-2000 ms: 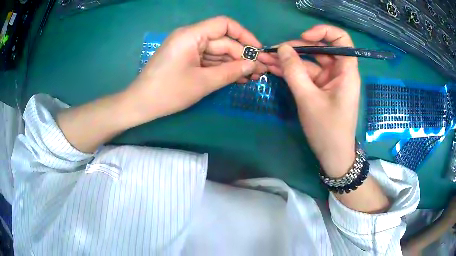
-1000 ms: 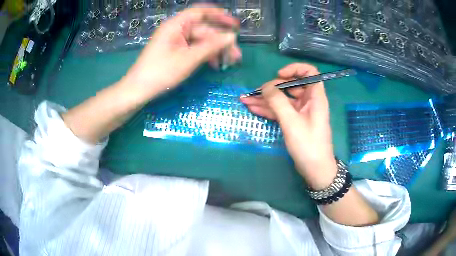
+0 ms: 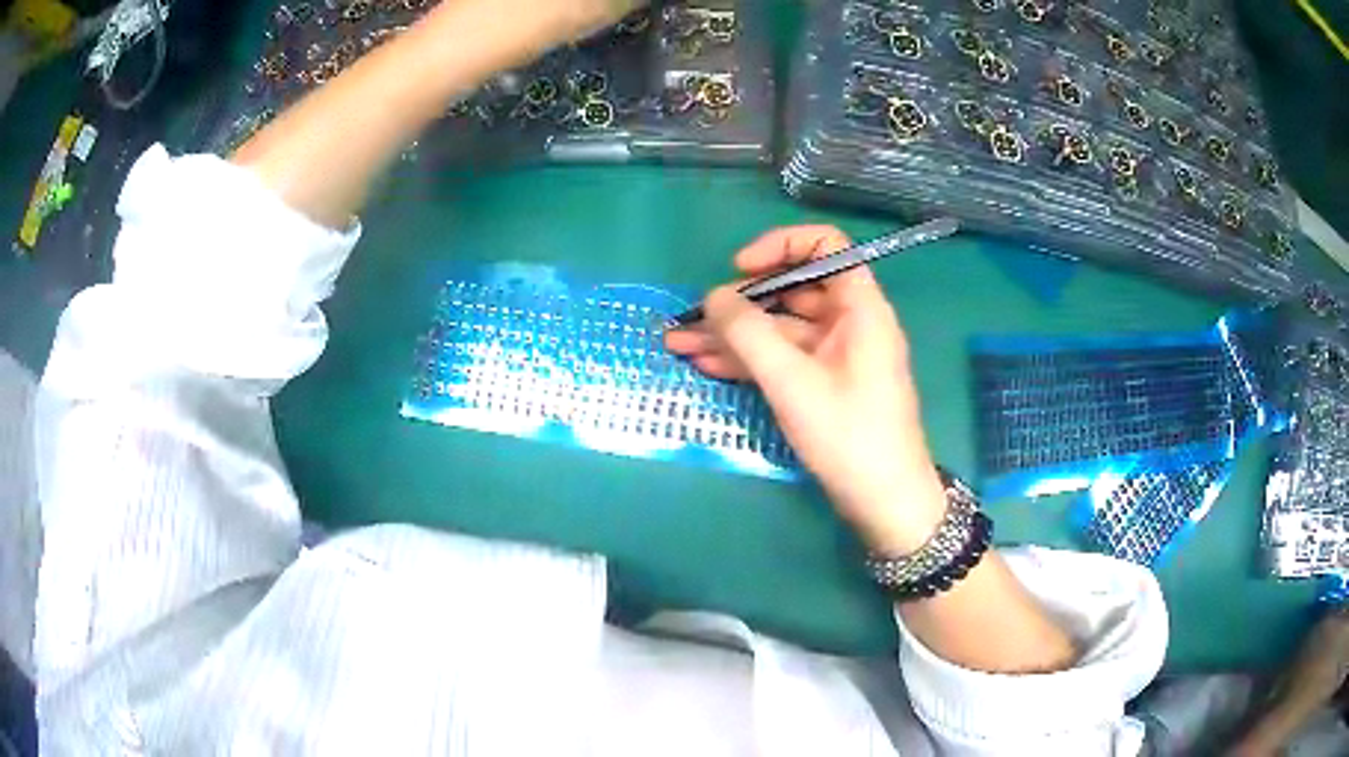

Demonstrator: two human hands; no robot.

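My right hand [image 3: 806,355] holds the dark tweezers [image 3: 843,263], their tip pointing down-left over the upper part of the blue die-cut sheet [image 3: 555,362]. The sheet lies at the centre of the green mat, with rows of small shiny rectangles. My left arm reaches across the far-left component tray [image 3: 651,92]. My left hand is cut off by the top edge, so its fingers and anything in them are hidden. The trays hold small ring-framed modules in square pockets.
A stack of clear component trays [image 3: 1036,126] stands at the far right. Spare die-cut sheets [image 3: 1110,407] overlap at the right. A black device with a yellow label [image 3: 56,178] is far left. Part of another person's arm [image 3: 1302,688] shows at lower right.
My left hand, earlier pinching a small module near the tweezers, has moved up and out over the far tray. My right hand with the tweezers has moved left and down to the sheet.
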